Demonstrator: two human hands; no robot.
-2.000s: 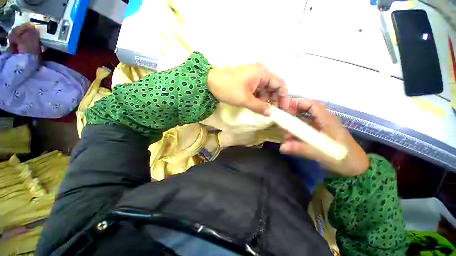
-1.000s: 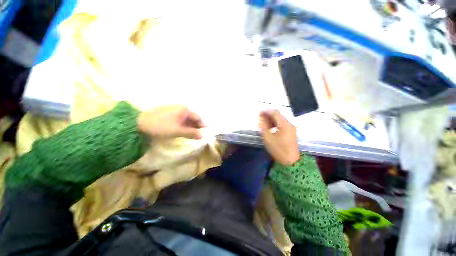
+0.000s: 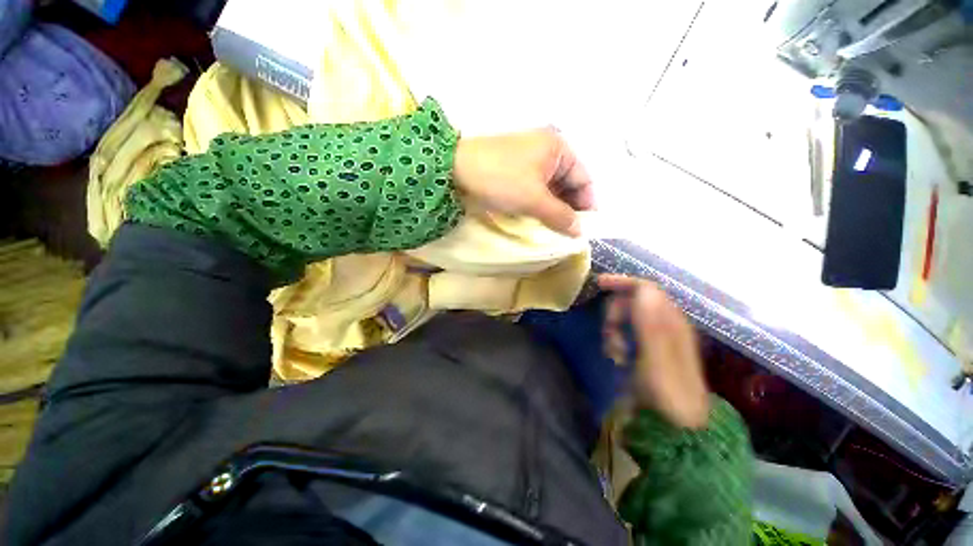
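The pale yellow fabric (image 3: 485,251) lies over the table's front edge and hangs onto my lap, with gathered folds at the left. My left hand (image 3: 525,181) pinches the cloth at its right end, thumb and fingers together near the table edge. My right hand (image 3: 653,347) is blurred, just right of and below the cloth's end, in front of the table edge. Its fingers are bent and partly hidden; I cannot tell whether they touch the cloth or hold anything.
A phone (image 3: 865,203) lies on the white table at right, with a red stick (image 3: 931,233) beside it. Part of the sewing machine (image 3: 891,43) is at top right. A printed ruler (image 3: 747,336) runs along the table edge. Another person's purple sleeve (image 3: 59,96) is at upper left.
Two seconds ago both hands held a narrow cream strip; it is not seen now. The view swung right and back. My left hand is now on the cloth, and my right hand is lower.
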